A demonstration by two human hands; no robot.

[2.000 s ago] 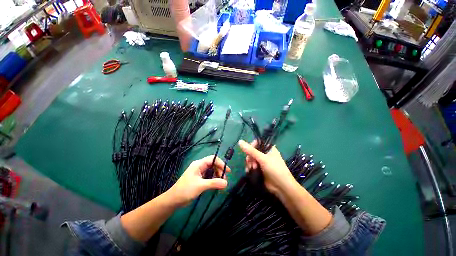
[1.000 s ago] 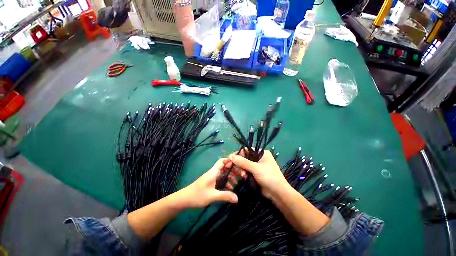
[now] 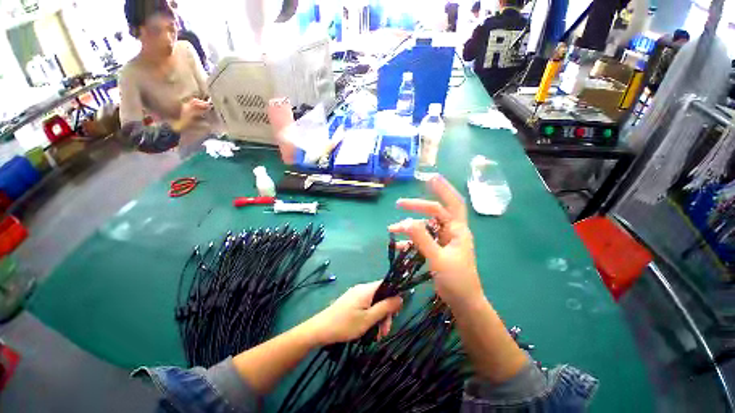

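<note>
My left hand (image 3: 364, 313) is closed around a bunch of black power cables (image 3: 393, 281) in front of me, plugs pointing up. My right hand (image 3: 443, 242) is raised at the top of this bunch with its fingers spread, partly hiding the plugs. Whether it touches any plug is hard to tell. A looser heap of black cables (image 3: 403, 367) lies below my hands and under my right forearm. Another heap of black cables (image 3: 242, 294) lies fanned on the green mat at the left, silver tips away from me.
Behind the heaps are a red-handled tool (image 3: 255, 202), white strips (image 3: 295, 207), a small white bottle (image 3: 262, 181), calipers (image 3: 322, 182), blue bins (image 3: 355, 165) and a clear bottle (image 3: 430, 139). Orange-red snips (image 3: 183, 187) lie left, a cut plastic bottle (image 3: 488, 189) right. A person (image 3: 165, 81) is beyond the table.
The view has tilted up, showing people and machines beyond. My left hand has gone from beside the bunch to gripping it. My right hand has let go and risen, fingers spread.
</note>
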